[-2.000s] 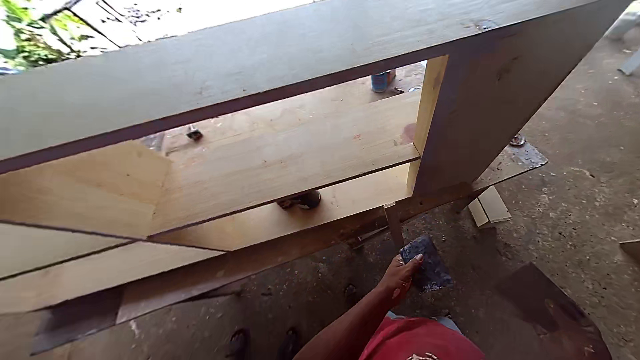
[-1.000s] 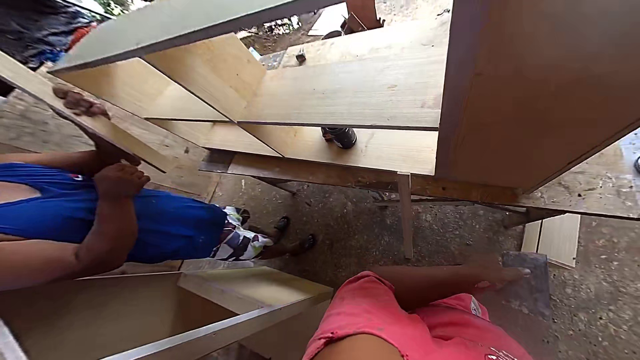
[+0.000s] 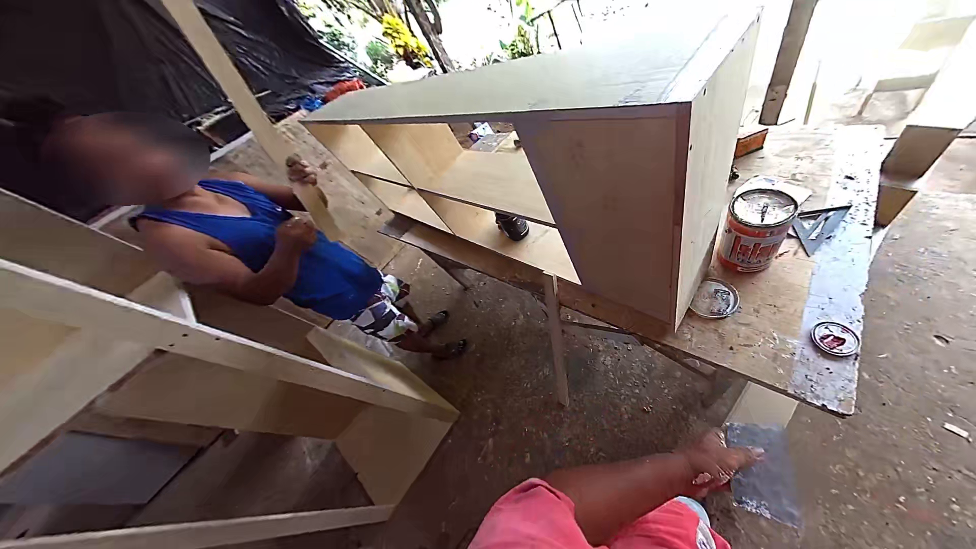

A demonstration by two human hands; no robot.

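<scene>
At the lower right, my left hand (image 3: 717,459) grips a thin grey flat plate (image 3: 765,473), smeared with a whitish material, with the fingers along its edge. My right hand is out of view. Up and beyond my hand, a pale plywood shelf unit (image 3: 610,206) lies on a low wooden work table (image 3: 755,343). On the table beside its end panel stands an open-looking orange-labelled can (image 3: 756,229), its top streaked with paint. Two round lids, one grey (image 3: 715,298) and one with red residue (image 3: 835,338), lie nearby, and a metal set square (image 3: 820,226) is behind.
At left, a person in a blue sleeveless top (image 3: 252,236) holds a long wooden strip (image 3: 252,114) upright. Another plywood frame (image 3: 252,366) fills the lower left. A dark can (image 3: 512,226) sits inside the shelf unit. A thin wooden leg (image 3: 556,335) leans near the table edge.
The view has swung widely, bringing the can, lids and set square into sight. The other person's strip is now more upright than a second ago. My left hand still holds the grey plate.
</scene>
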